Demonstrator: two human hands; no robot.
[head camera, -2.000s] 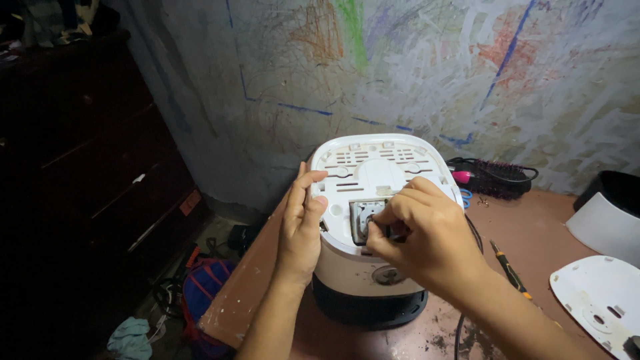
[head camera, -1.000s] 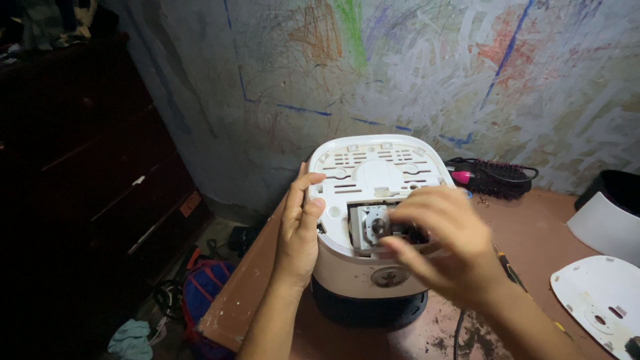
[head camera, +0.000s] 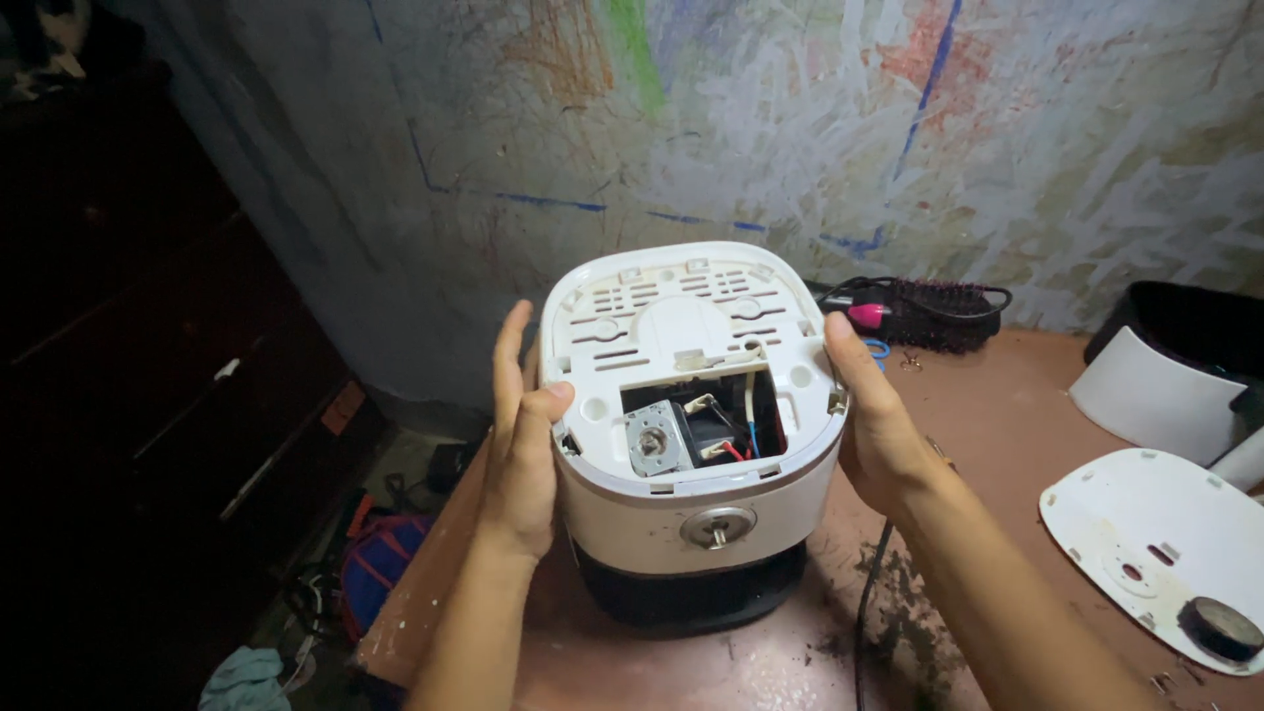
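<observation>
A white and black appliance housing (head camera: 691, 533) stands on the table, its slotted white panel (head camera: 681, 326) facing up. My left hand (head camera: 528, 444) holds its left side, thumb on the rim. My right hand (head camera: 874, 415) grips the right side, thumb along the edge. Through a rectangular opening near the front, a metal timer-like part (head camera: 654, 441) shows at the left, with red, blue and pale wires (head camera: 741, 444) beside it. A round metal dial plate with a shaft (head camera: 719, 529) sits on the front wall.
Behind and right lie a corded hair brush (head camera: 933, 311) and blue-handled scissors (head camera: 875, 349). A white cover plate (head camera: 1155, 543) with a dark round knob (head camera: 1222, 627) and a white-and-black shell (head camera: 1160, 385) occupy the right side. A black cord (head camera: 869, 612) runs toward the front. Dark drawers (head camera: 128, 395) stand left.
My right hand has moved from the opening to the housing's right side, having let go of the metal part. That part now sits lower in the opening, and the wires are in view.
</observation>
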